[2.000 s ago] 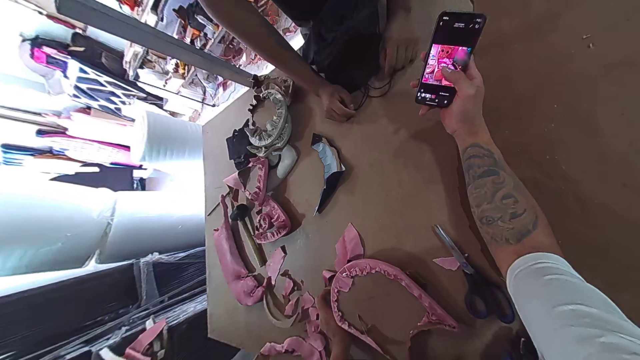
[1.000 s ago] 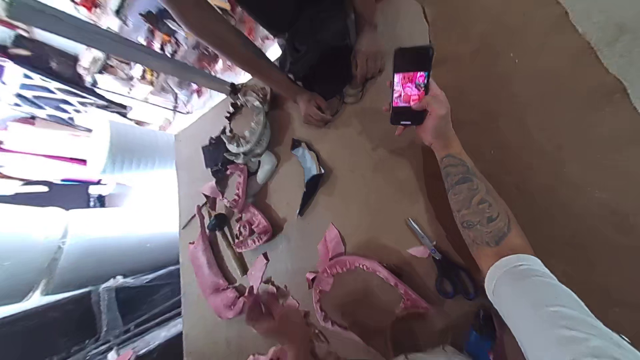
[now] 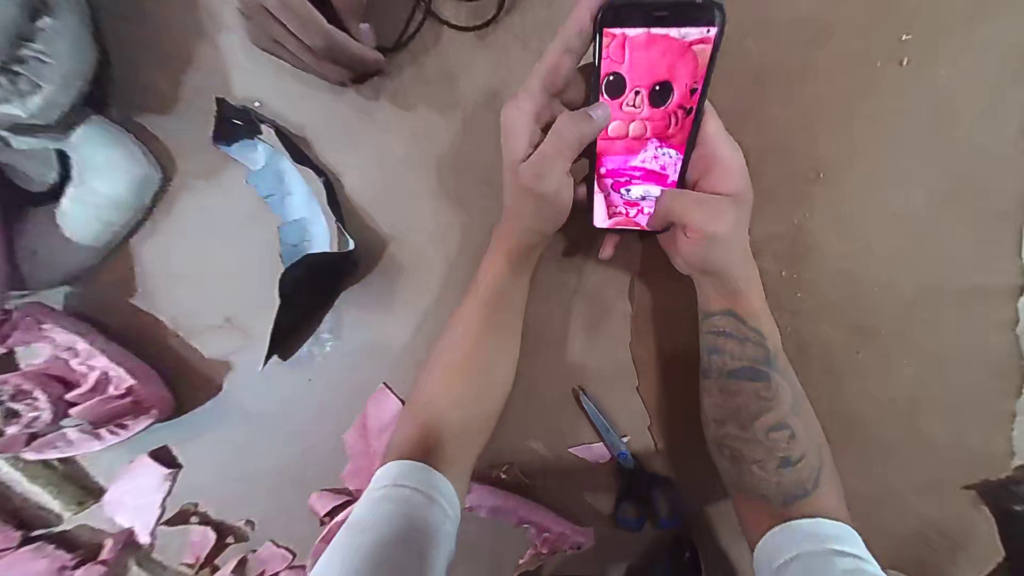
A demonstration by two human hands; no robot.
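Note:
Both hands hold a smartphone (image 3: 654, 120) upright above the table, its screen lit with a picture of a pink plush animal with black eyes. My left hand (image 3: 552, 152) supports its left edge, thumb near the screen. My right hand (image 3: 708, 192) grips the lower right, with its thumb over the bottom of the screen. Below the phone, a pair of scissors (image 3: 612, 432) with dark handles lies beside a small pink scrap (image 3: 590, 453). A curved pink piece (image 3: 532, 516) lies partly behind my left forearm.
At the top left is another person's hand (image 3: 320, 40), near a dark cord (image 3: 448, 20). A curved black and light blue piece (image 3: 300, 232) lies left of my arms. Gathered pink material (image 3: 80, 384), pink scraps (image 3: 144, 492) and a white stuffed piece (image 3: 108, 180) are at the left.
My left hand has come up from the pink pieces to the phone, which my right hand alone held before. The view is now much closer. The picture on the screen appears larger.

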